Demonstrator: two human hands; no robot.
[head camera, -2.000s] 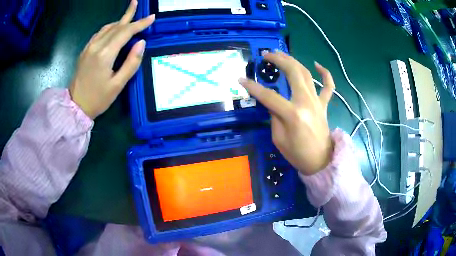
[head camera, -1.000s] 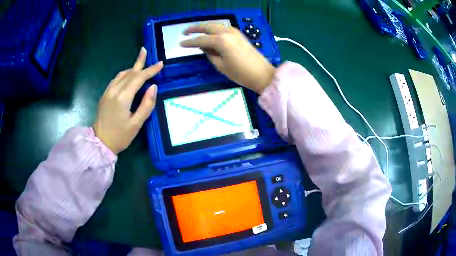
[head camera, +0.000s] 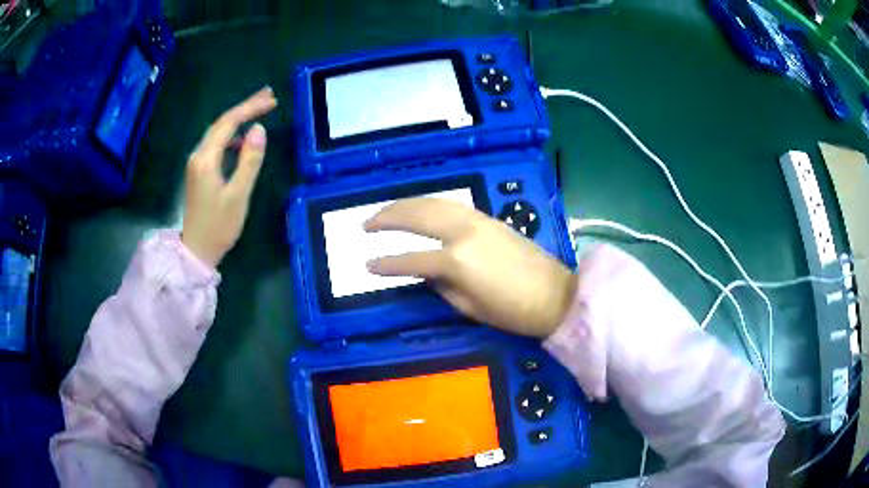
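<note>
Three blue tablets lie in a column on the green mat. The top tablet has a pale white screen. The middle tablet shows a white screen, with my right hand over it, fingers spread; whether the fingertips touch the glass I cannot tell. The bottom tablet shows an orange screen. White cables plug into the keypad-end sides of the top and middle tablets. My left hand is left of the column, fingers apart, holding nothing. My right hand holds nothing.
Stacked blue tablets stand at the upper left, with another at the left edge. White cables run right to a white power strip beside a tan board. More blue units lie at the upper right.
My right hand has moved from the top tablet down to the middle one, whose crossed lines have gone from its screen. My left hand has come away from the tablets' left edge. The view has shifted.
</note>
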